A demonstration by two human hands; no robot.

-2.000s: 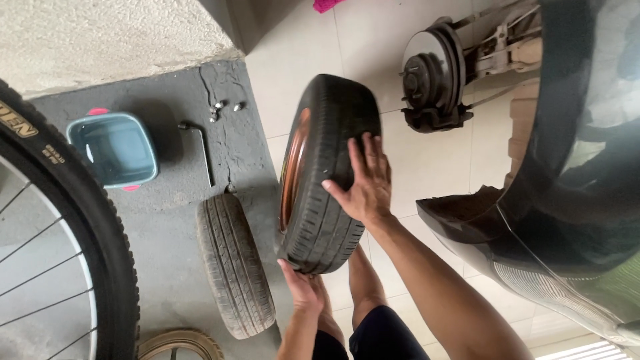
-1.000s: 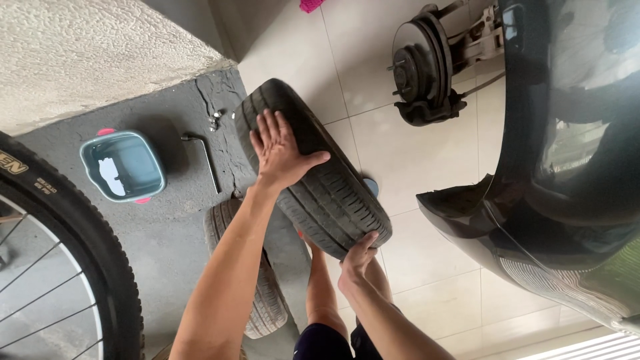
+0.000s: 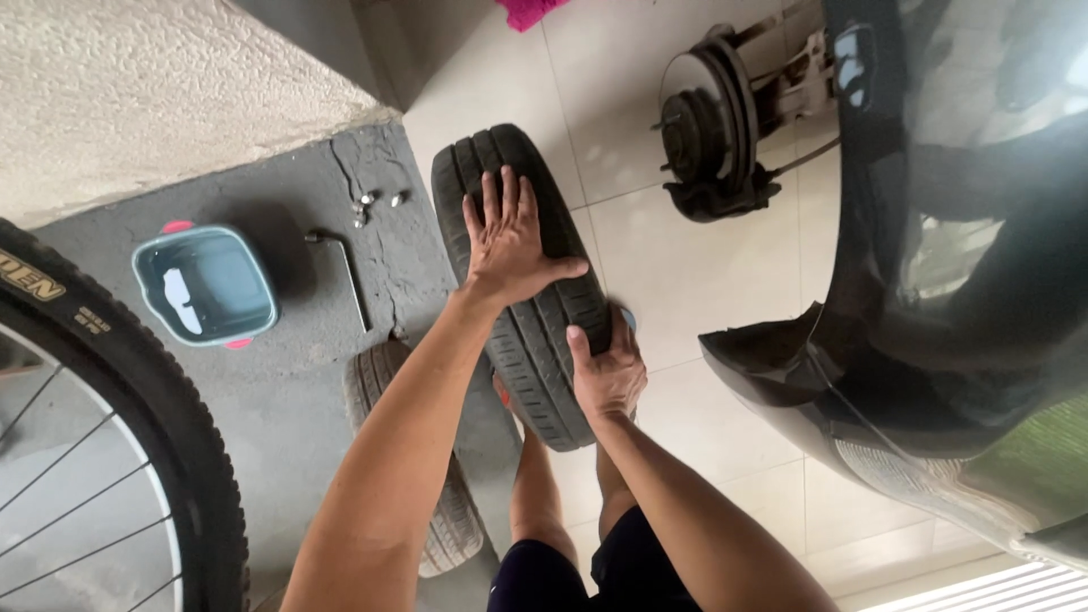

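A black car tire [image 3: 544, 340] is in front of my legs, its tread facing up towards me and its upper end tilted to the left. My left hand [image 3: 512, 246] holds it from above, the palm flat on the upper tread, fingers spread and thumb out to the right. My right hand [image 3: 610, 374] grips its lower right edge, with the thumb on the tread and the fingers over the sidewall. The rim is hidden. To the right, a bare brake disc [image 3: 701, 119] with its hub sticks out beside the dark car body [image 3: 901, 340].
At left are a blue-gray plastic basin [image 3: 262, 280], an L-shaped lug wrench [image 3: 353, 276], several lug nuts [image 3: 364, 208] and a bicycle wheel [image 3: 183, 408]. Another tire [image 3: 450, 527] lies partly behind my left forearm. Pink cloth [image 3: 531, 10] is at the top, near the wall [image 3: 153, 93].
The tire has turned, hiding the copper-colored rim seen at first. My left hand has gone from its lower end to the upper tread; my right hand has moved from the tread's upper part to the lower right edge.
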